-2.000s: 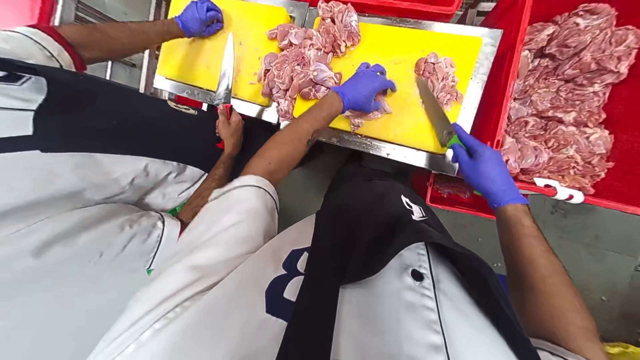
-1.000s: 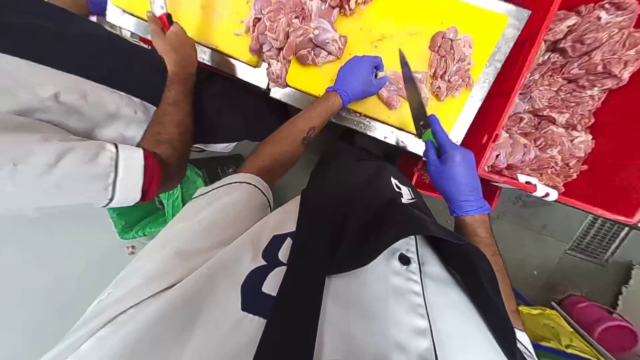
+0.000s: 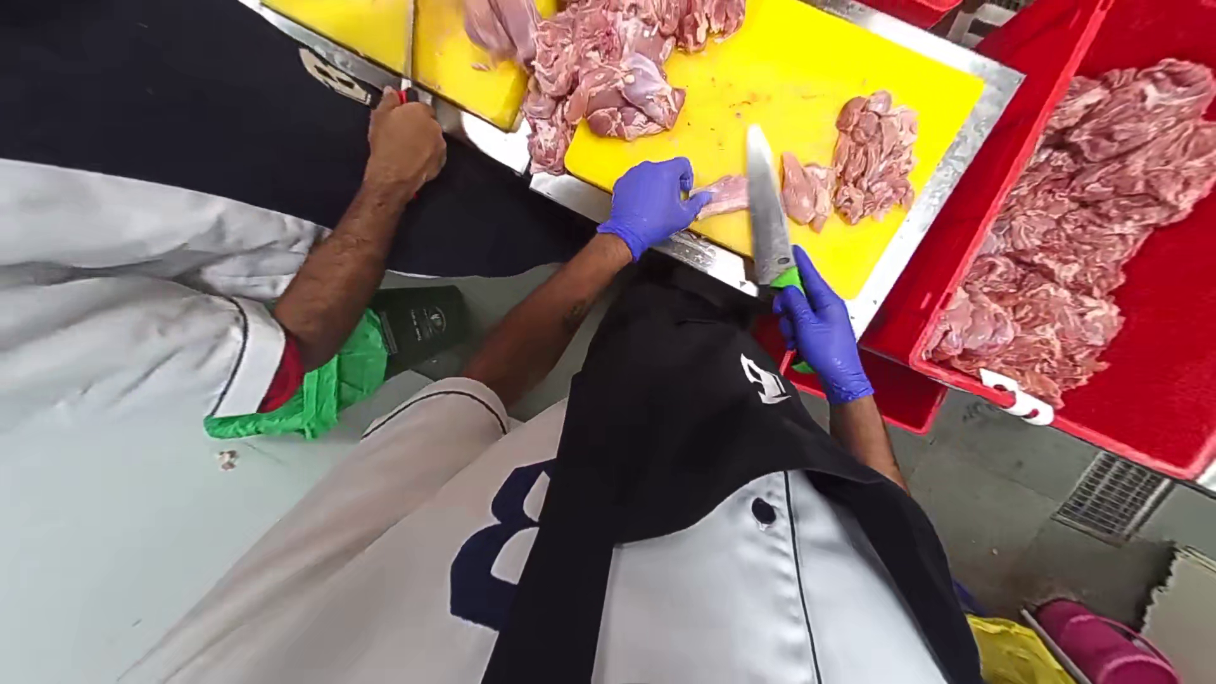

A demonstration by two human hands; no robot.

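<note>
In a blue glove, my left hand point(image 3: 655, 202) pinches the left end of a strip of raw meat point(image 3: 725, 197) on the yellow cutting board point(image 3: 807, 66). My right hand point(image 3: 823, 328), gloved too, grips the green handle of a kitchen knife point(image 3: 765, 204). Its blade lies between that strip and a small cut piece point(image 3: 806, 190). Right of this piece is a pile of cut meat point(image 3: 876, 157). A larger heap of raw meat point(image 3: 622, 76) covers the board's left part.
A red crate point(image 3: 1159, 380) with much raw meat point(image 3: 1092, 228) stands at the right. A co-worker's bare hand point(image 3: 407, 142) holds a knife at a second yellow board point(image 3: 356, 28) on the left. A green bag point(image 3: 328, 389) and a dark bin point(image 3: 423, 323) are below.
The knife has moved left from beside the cut pile. A separate small piece now shows between the blade and the pile. The co-worker's forearm has shifted, and the view has moved.
</note>
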